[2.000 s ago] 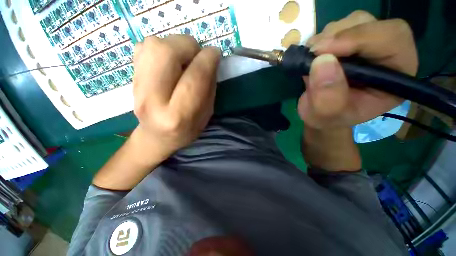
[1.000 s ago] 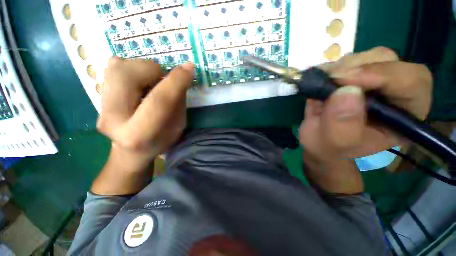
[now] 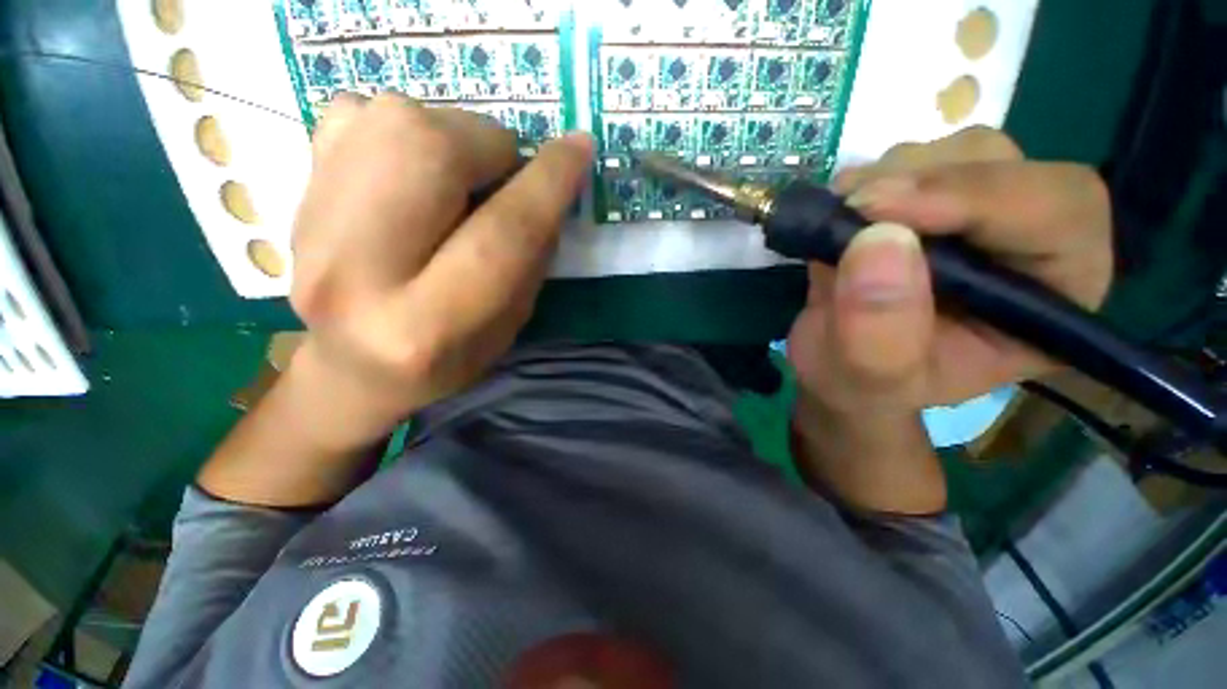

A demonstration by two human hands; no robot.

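My right hand (image 3: 942, 269) holds the soldering iron (image 3: 1023, 299) like a pen, its metal tip pointing left at the lower rows of the right green PCB panel (image 3: 727, 81). I cannot tell whether the tip touches a board. My left hand (image 3: 411, 242) is closed over the lower part of the left PCB panel (image 3: 431, 61), its fingertips near the strip between the panels. A thin dark solder wire (image 3: 202, 90) runs from the left edge to my left hand; the pinched end is hidden. Both panels lie on the white carrier tray (image 3: 646, 249) with tan round holes.
A second white holed tray (image 3: 30, 323) is cut off at the left edge. The dark green bench (image 3: 633, 307) surrounds the main tray. A light blue stool (image 3: 972, 417) and cardboard (image 3: 1029, 424) are below right. The iron's black cable (image 3: 1171, 468) runs off to the right.
The tray and panels have shifted in view. The iron tip has moved from the right panel's outer lower corner to nearer its left side. Both hands keep their grips.
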